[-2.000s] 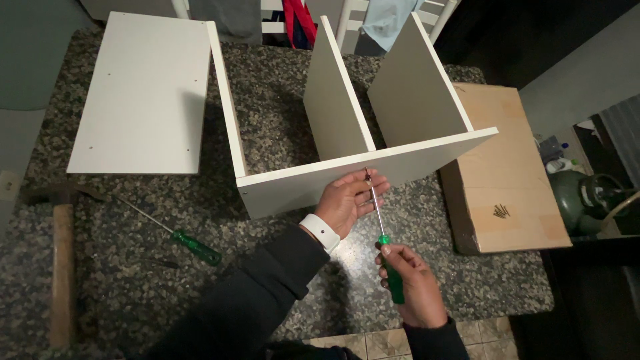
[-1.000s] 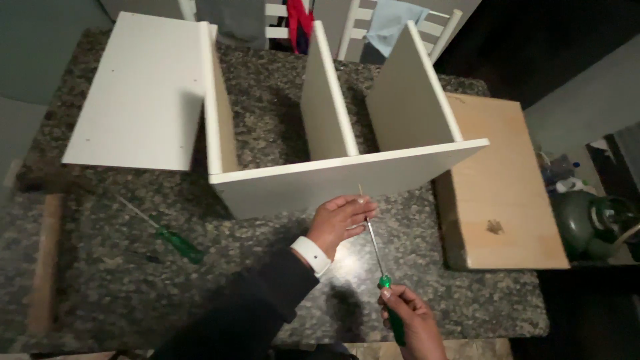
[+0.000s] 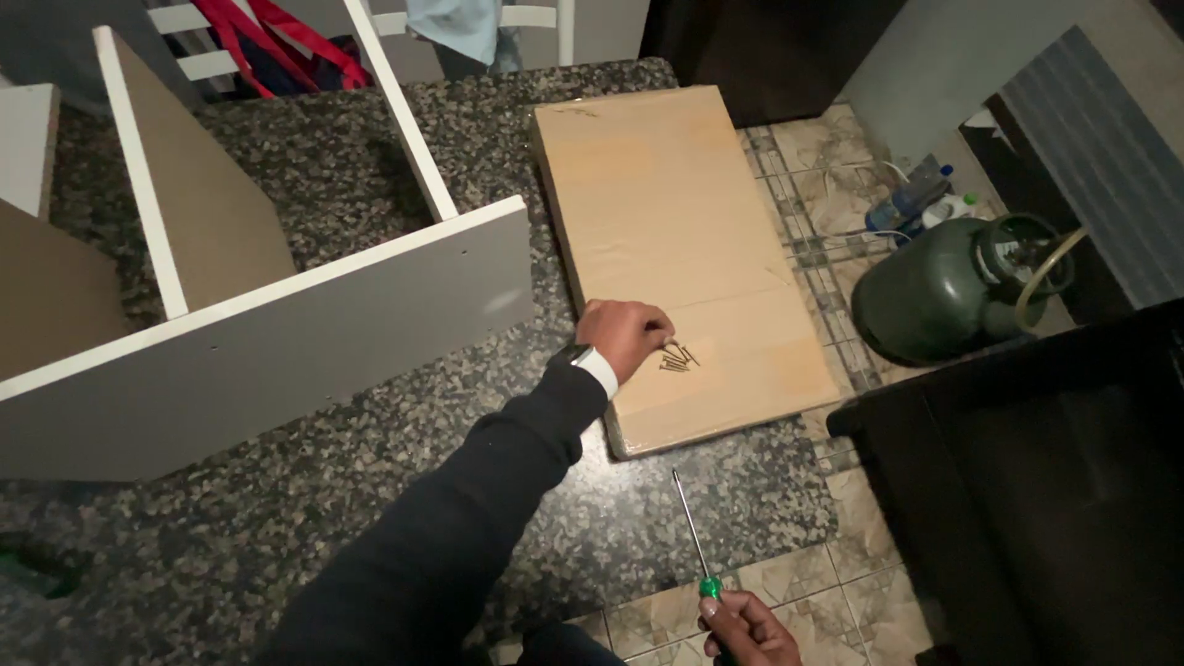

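My left hand (image 3: pixel 629 335), with a white watch band on the wrist, is over the flat cardboard box (image 3: pixel 684 222), its fingertips at a small pile of screws (image 3: pixel 678 359). Whether a screw is between the fingers cannot be told. At the bottom, my right hand (image 3: pixel 751 629) holds a screwdriver (image 3: pixel 696 536) by its green handle, the shaft pointing up and away. To the left stands a partly assembled white panel unit (image 3: pixel 277 342) with upright dividers; small holes show in its near panel.
The speckled stone tabletop (image 3: pixel 444 546) carries the unit and the box. A white board (image 3: pixel 28 139) lies far left, and a green-handled tool (image 3: pixel 42 569) is blurred at lower left. Beyond the right edge, a green gas cylinder (image 3: pixel 934 291) and bottles (image 3: pixel 911 199) stand on the tiled floor.
My left hand has moved right, from the unit's near panel to the screws on the cardboard box. My right hand still holds the screwdriver, now away from the panel. The view has swung right.
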